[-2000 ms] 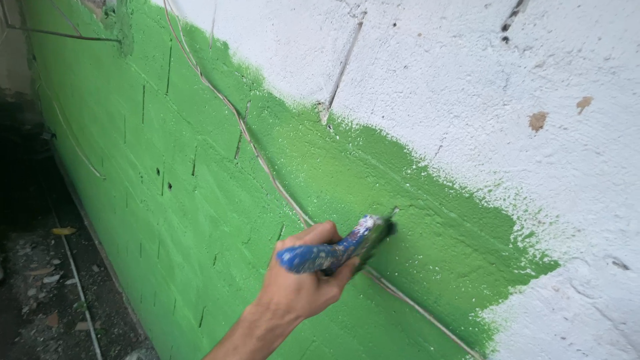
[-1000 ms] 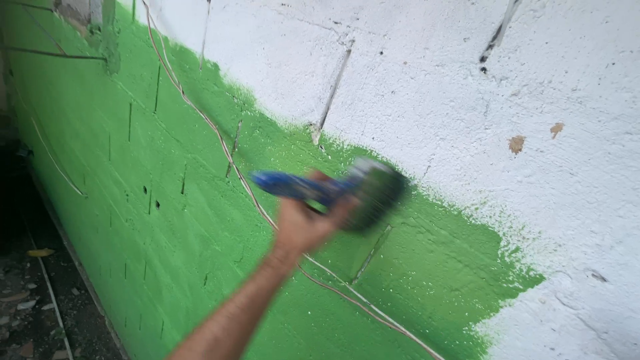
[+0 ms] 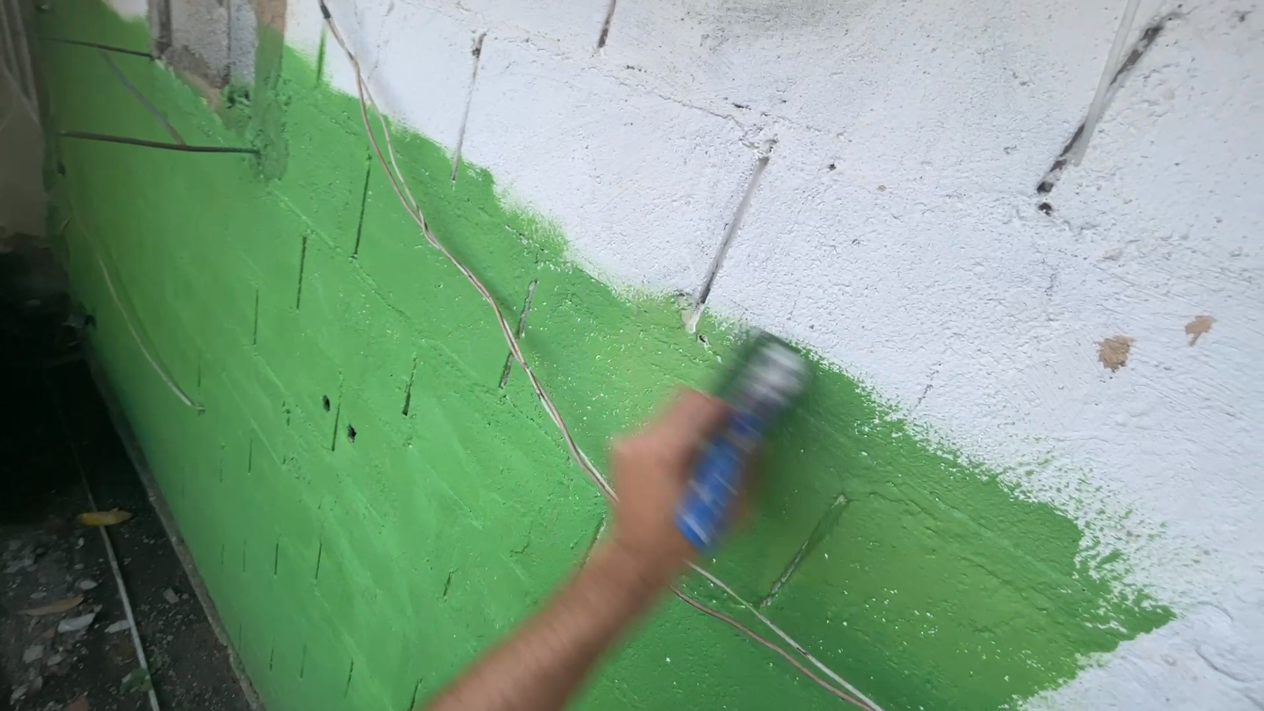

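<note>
My left hand (image 3: 671, 464) is closed around the blue handle (image 3: 713, 484) of a paintbrush, seen with motion blur. The handle's lower end points down, and the brush head (image 3: 765, 370) points up and slightly right, near the edge between green and white paint. Its bristles are too blurred to tell whether they touch the wall. Behind the hand stands a rough block wall with green paint (image 3: 474, 474) on its lower part and white paint (image 3: 918, 237) above. My right hand is out of view.
Thin twisted cables (image 3: 484, 291) run diagonally down the wall and pass behind my hand. A dark rod or cable (image 3: 158, 143) lies across the upper left. Debris and leaves (image 3: 104, 516) lie on the ground at lower left, beside a thin pale pipe or cable (image 3: 123, 592).
My left hand has moved the brush up and left along the paint edge. The handle has turned from roughly level to steeply tilted. The view has shifted.
</note>
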